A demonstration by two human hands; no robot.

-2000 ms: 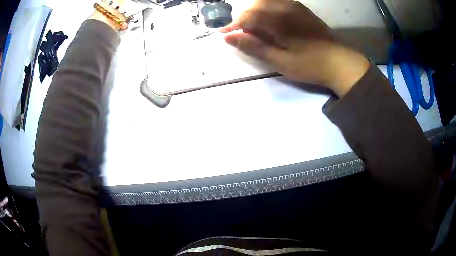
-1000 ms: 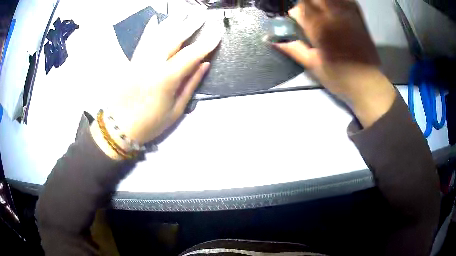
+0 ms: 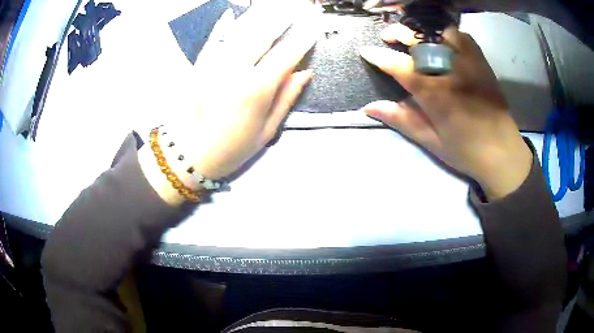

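Observation:
A dark grey-black cut fabric piece [image 3: 345,81] lies flat at top centre, under the sewing machine head [image 3: 355,8]. Part of the fabric also shows left of my left hand. My left hand [image 3: 251,97] lies flat on it from the left, fingers pointing to the needle area, fingertips washed out by light. My right hand [image 3: 449,104] rests at its right side, with thumb and fingers apart, partly behind the grey round knob [image 3: 433,58]. A small mark shows on the fabric near the needle; I cannot tell if it is a label.
A heap of loose black labels [image 3: 88,36] lies at the upper left. A white folder [image 3: 32,71] with a dark edge is at far left. Blue-handled scissors [image 3: 563,153] lie at the right edge. The table's grey patterned front edge [image 3: 319,259] runs below my hands.
My left hand has come from the top left onto the dark fabric, which now covers the pale plate. My right hand has moved right and lower, with its fingers spread.

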